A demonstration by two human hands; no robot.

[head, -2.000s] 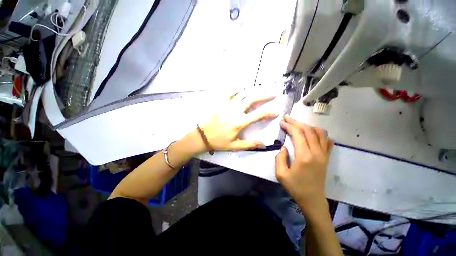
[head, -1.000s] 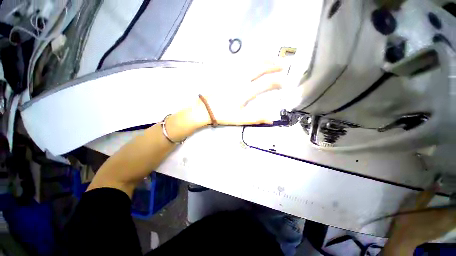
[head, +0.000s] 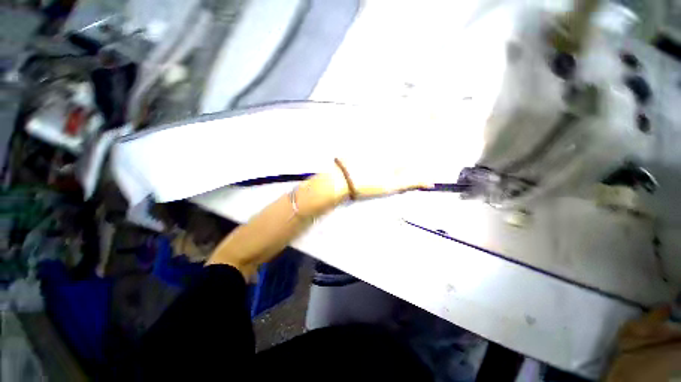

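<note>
The long white panel [head: 246,145] lies curved on the table, with a dark band along its edges, and runs right to the presser foot area [head: 478,183] under the white sewing machine head [head: 567,112]. My left hand [head: 384,175] lies flat on the panel, just left of the foot; its fingers are washed out by glare. A dark band [head: 448,187] runs from beside my thumb into the foot. My right hand [head: 648,339] is blurred and cut off at the lower right edge, at the machine's far end; its fingers are unclear.
Grey dark-edged panels [head: 313,52] lie behind the work. White offcut strips [head: 97,160] hang at the left. A blue crate [head: 276,283] and a pale bin [head: 343,302] stand below the table's front edge [head: 448,298].
My right hand has left the panel beside the foot and moved to the far right. My left hand stays on the panel, now flatter. The view has shifted.
</note>
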